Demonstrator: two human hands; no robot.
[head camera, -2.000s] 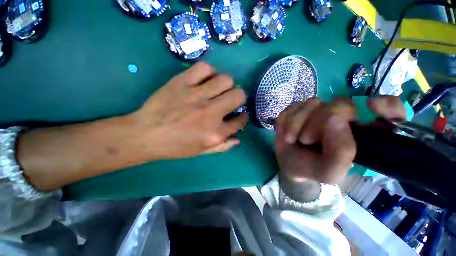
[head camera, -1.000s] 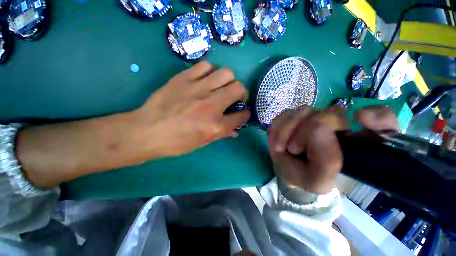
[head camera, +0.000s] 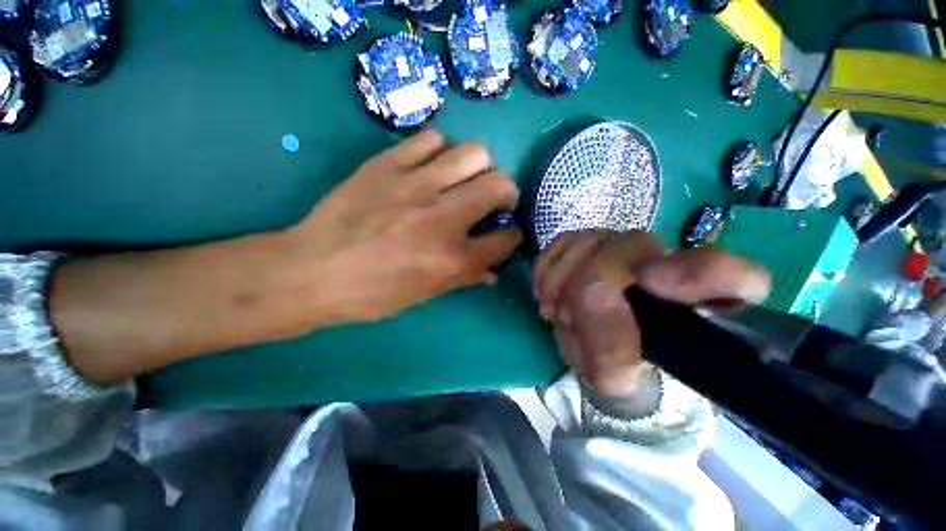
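Observation:
My left hand (head camera: 415, 228) is bare and rests palm down on the green mat, its fingers closed over a round circuit-board module (head camera: 495, 223). Only a small blue and dark part of the module shows between the fingers. My right hand (head camera: 612, 296) is slightly blurred and grips the thick black electric screwdriver (head camera: 716, 363), whose body runs to the lower right. The screwdriver's tip is hidden. The round silver screw dish (head camera: 596, 182) lies just beyond my right hand, its lower rim covered by the fingers. Small silver screws fill its right part.
Several blue modules (head camera: 402, 83) lie along the far side of the green mat (head camera: 207, 187). More small modules (head camera: 742, 164) sit at the right. A teal box (head camera: 783, 249) stands right of the dish. A crumpled clear bag (head camera: 819, 161) and a black cable (head camera: 794, 124) lie near yellow strips.
My right hand and the screwdriver have moved left, towards my left hand and the dish's lower edge, uncovering the teal box and a small module beside it. My left hand stays over its module.

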